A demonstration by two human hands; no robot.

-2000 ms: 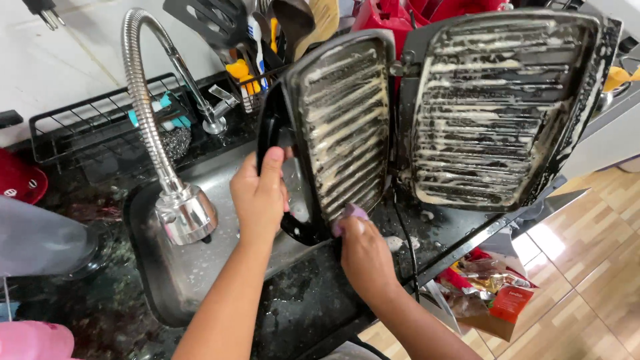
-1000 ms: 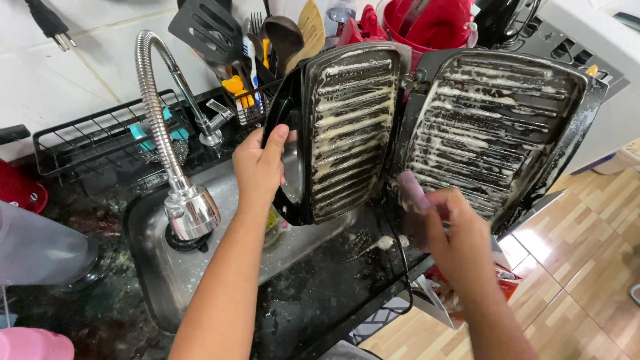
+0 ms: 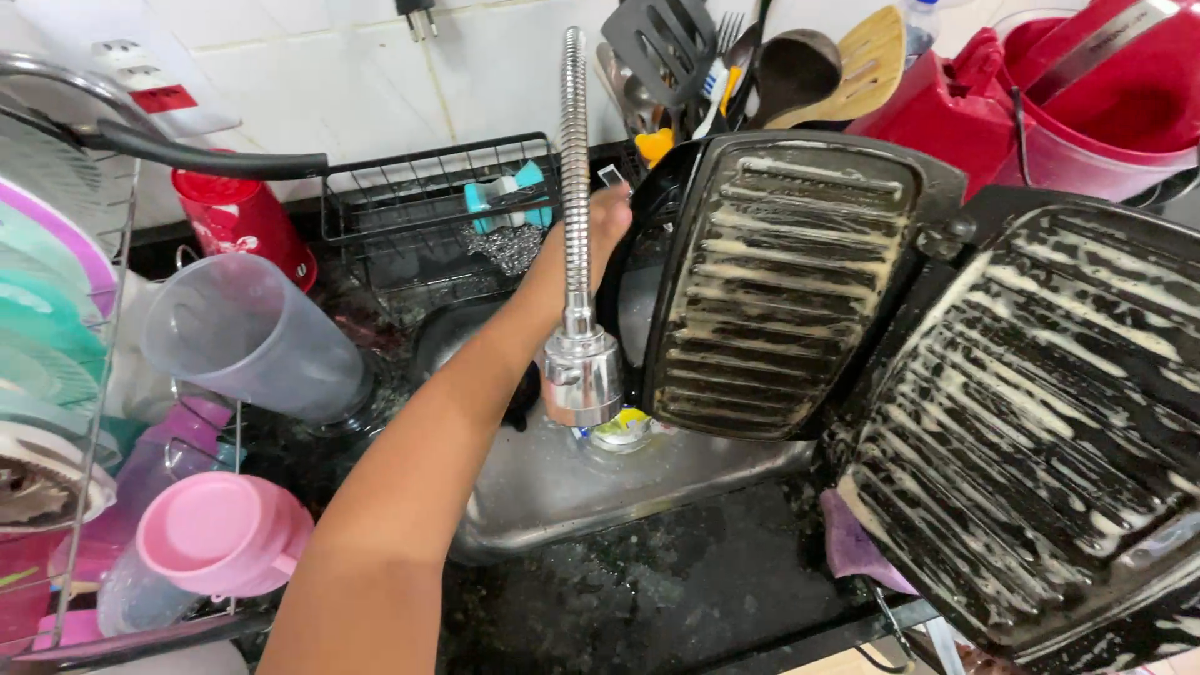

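Note:
An electric grill stands unfolded at the sink, its left ridged plate and right ridged plate coated with whitish suds. My left arm reaches behind the flexible metal faucet. My left hand is beside the faucet's lever and the grill's left edge; its grip is not clear. A purple sponge shows at the lower left edge of the right plate. My right hand is out of view.
A black wire rack stands against the tiled wall, near a steel scourer. Left are a translucent pitcher, a pink cup and a dish rack. Utensils and a red bucket stand behind the grill.
My left hand has moved from the grill's left side toward the faucet lever. My right hand, earlier at the plates with the purple sponge, has gone from view. The view has shifted left.

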